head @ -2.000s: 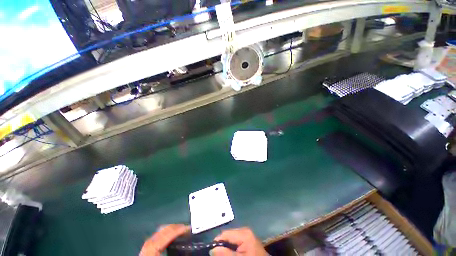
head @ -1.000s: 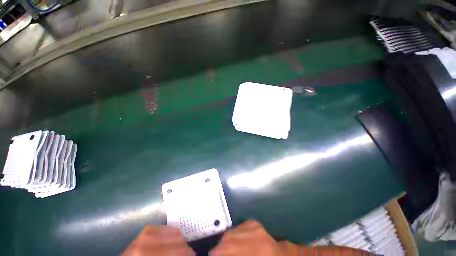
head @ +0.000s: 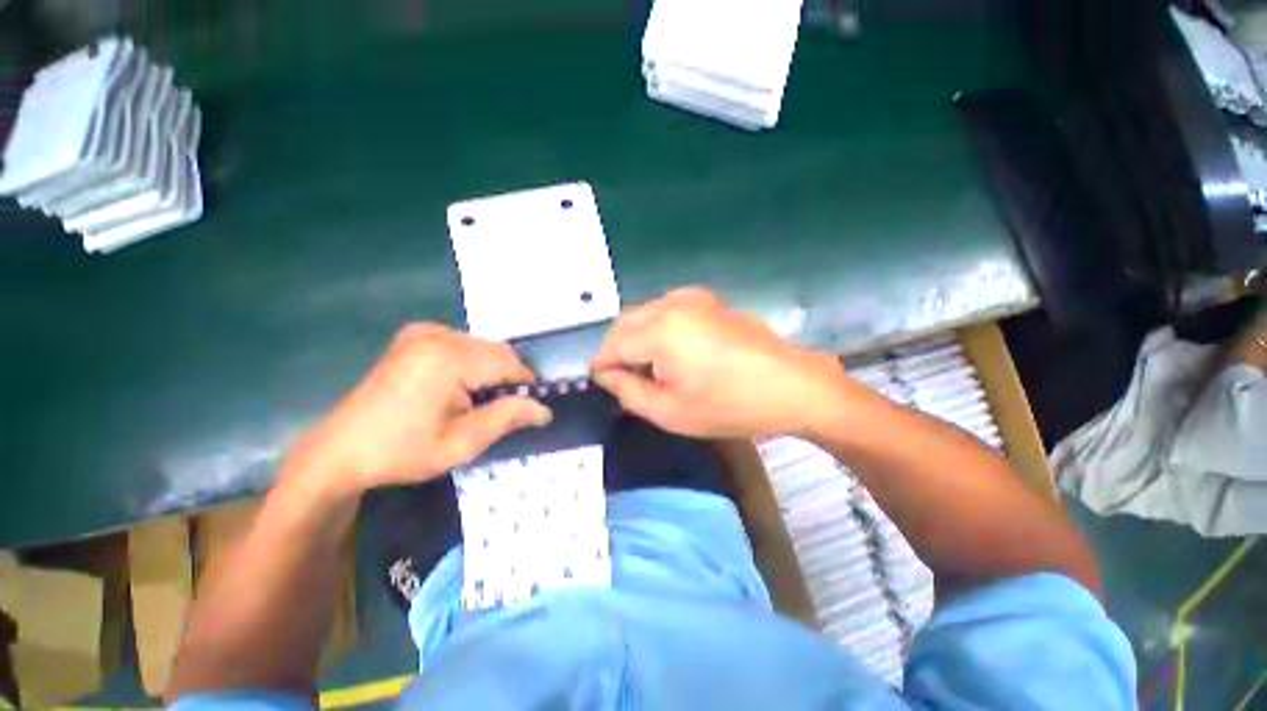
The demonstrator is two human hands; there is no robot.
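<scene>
A white cover [head: 531, 261] lies flat near the bench edge, with black dots at three visible corners. Just below it, my left hand [head: 442, 403] grips the left part of the black pad sheet [head: 563, 428]. My right hand [head: 681, 364] has its thumb and finger pinched at the sheet's right end; whether a single pad is between them I cannot tell. A row of white marks runs along the sheet's bent edge. The white printed liner [head: 535, 521] hangs below it over the lap.
A fanned stack of covers [head: 104, 139] stands at left, a neater stack [head: 723, 59] at the top. An open carton of covers [head: 868, 514] is below at right, brown cardboard [head: 160, 597] below left. Black sheets [head: 1056, 181] lie at right, near another person's sleeve [head: 1160, 445].
The view has tilted down, so the hands, black sheet, liner and lap now show fully. The hands are still at the sheet below the cover.
</scene>
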